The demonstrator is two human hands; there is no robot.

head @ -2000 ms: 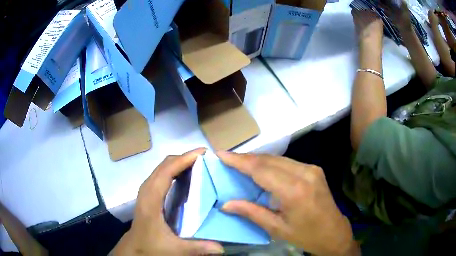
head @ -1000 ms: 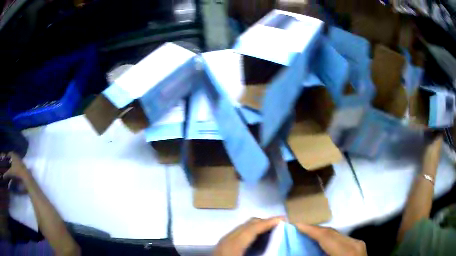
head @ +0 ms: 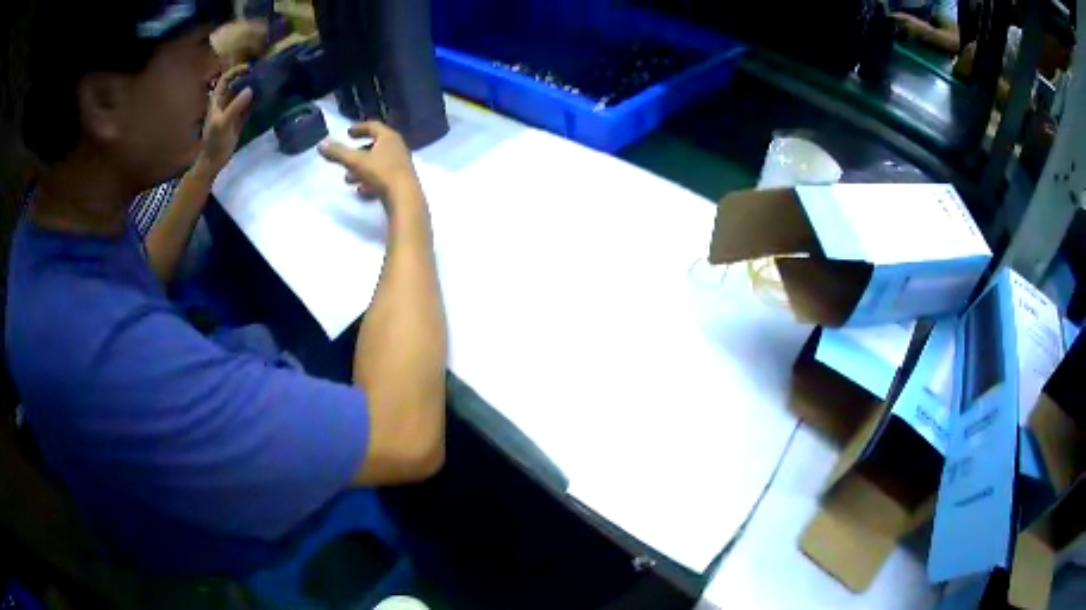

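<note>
Neither of my hands is in the picture. Light blue and white cartons lie heaped at the right. The upper carton (head: 911,232) lies on its side with its brown flaps open toward the left. Below it another open carton (head: 875,358) shows a brown inside and a hanging brown flap with rounded corners. A blue carton (head: 982,417) with a dark printed picture leans at the right. The rest of the heap is cut off by the right edge.
A person in a blue shirt (head: 191,393) sits at the left, hands raised near dark cylindrical parts (head: 300,128). The bench has a white sheet (head: 572,322). A blue tray (head: 607,113) of small dark parts stands behind; a metal post (head: 1054,191) is at the right.
The view has swung left. The cartons have shifted to the right of the picture, the seated neighbour has come into view, and my hands with the carton they held have left the picture.
</note>
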